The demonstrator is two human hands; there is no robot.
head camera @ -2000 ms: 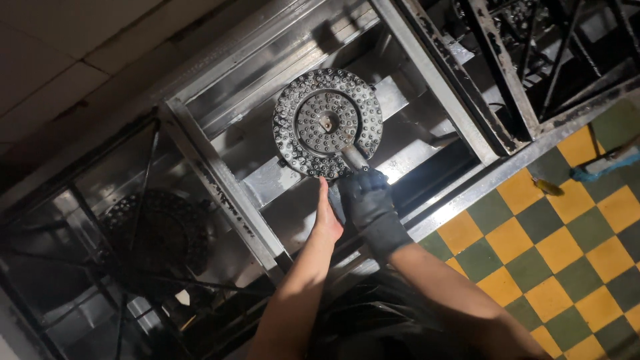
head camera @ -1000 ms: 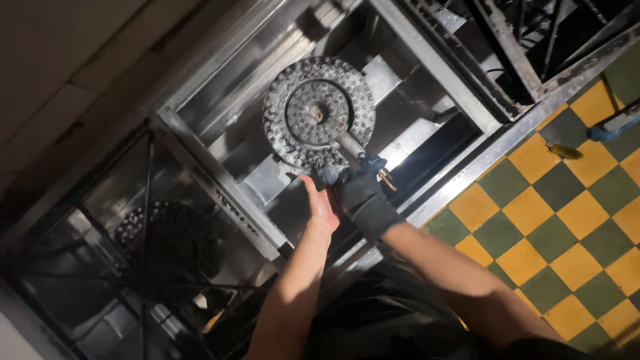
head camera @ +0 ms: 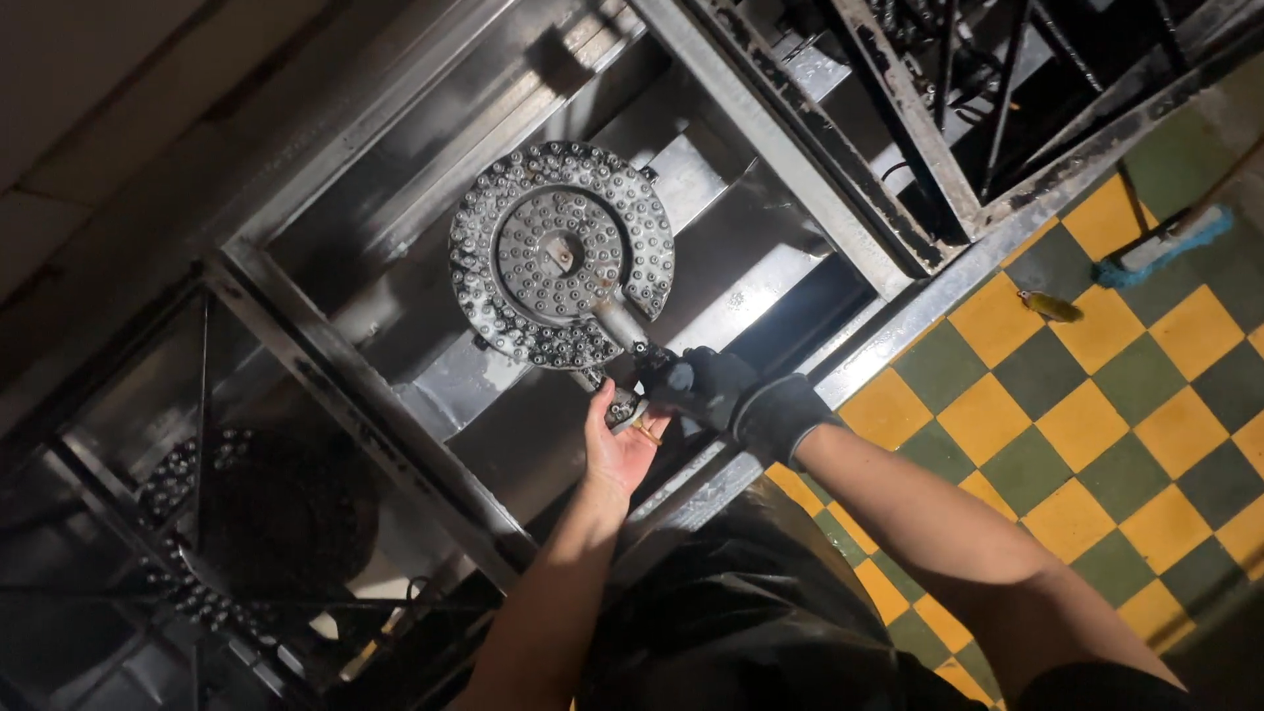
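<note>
A round cast-metal gas burner [head camera: 563, 255] with many small nozzles, an outer ring and an inner disc, lies inside a steel stove frame [head camera: 326, 346]. Two pipe stubs reach from its lower right side toward my hands. My bare left hand [head camera: 622, 439] is at the outer ring's stub, thumb on top and fingers partly hidden beneath, with a brass-coloured fitting [head camera: 647, 432] beside the fingers. In a dark glove, my right hand [head camera: 706, 387] is closed around the end of the inner disc's pipe [head camera: 622, 324]; its grip covers that end.
A second nozzle burner [head camera: 257, 513] sits in shadow at lower left under dark bars. Worn grate bars [head camera: 899, 109] stand at upper right. On the yellow and green tiled floor [head camera: 987, 415] lie a blue-bristled brush [head camera: 1165, 247] and a small yellowish object [head camera: 1050, 306].
My left hand has moved from open beside the burner's lower edge to the outer stub. A brass-coloured tip that stuck out past my right hand a second ago no longer shows there.
</note>
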